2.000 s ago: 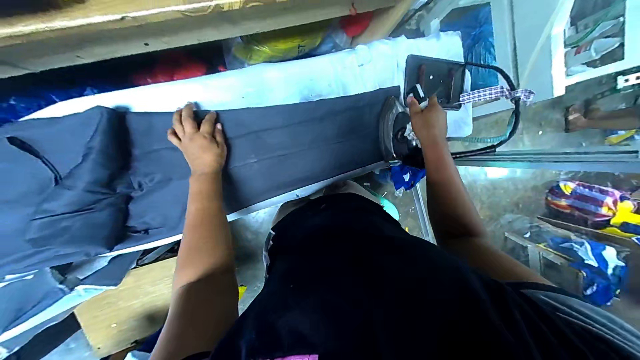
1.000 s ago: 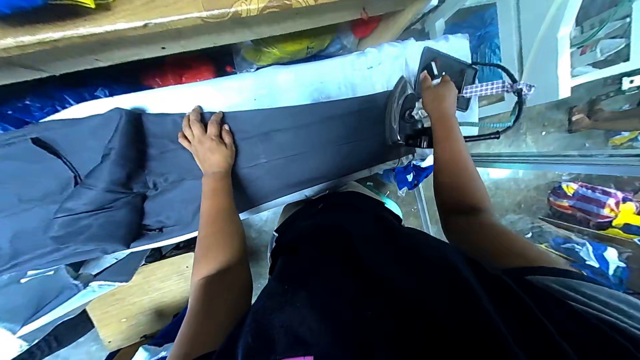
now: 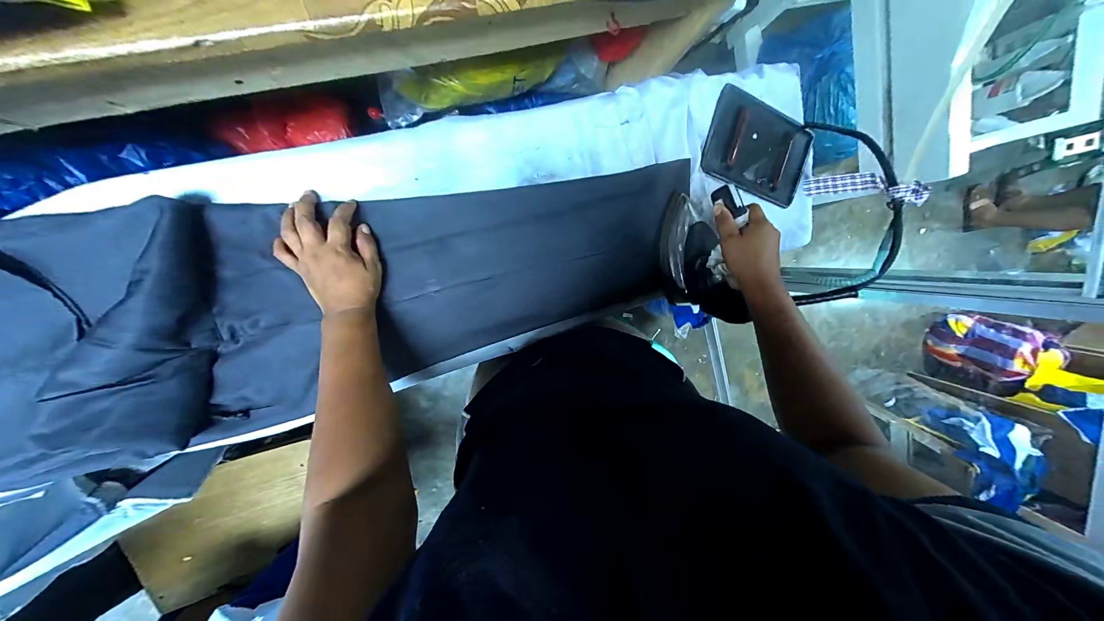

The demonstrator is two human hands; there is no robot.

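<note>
Dark grey trousers (image 3: 517, 250) lie along an ironing board with a white cloth cover (image 3: 517, 151). My left hand (image 3: 332, 254) rests flat on the fabric, fingers spread, and holds nothing. At the right end of the cloth, my right hand (image 3: 749, 246) grips the handle of an electric iron (image 3: 681, 250); its soleplate is at the trouser hem. A dark rectangular tray-like iron rest (image 3: 757, 145) lies just beyond that hand, on the white cover. The iron's black cord (image 3: 893, 185) loops to the right, with a checked cloth strip (image 3: 849, 184) tied around it.
A wooden shelf edge (image 3: 345, 52) runs along the far side, above red (image 3: 285, 123) and yellow (image 3: 483, 79) plastic-wrapped bundles. A wooden stool or bench top (image 3: 224, 517) stands below left. Glass-panelled framing (image 3: 940, 289) is at right; behind it a person's foot (image 3: 983, 207) shows.
The iron stays near the trouser hem, with my right hand still on it. My left hand remains on the fabric with its fingers spread. The view has shifted slightly.
</note>
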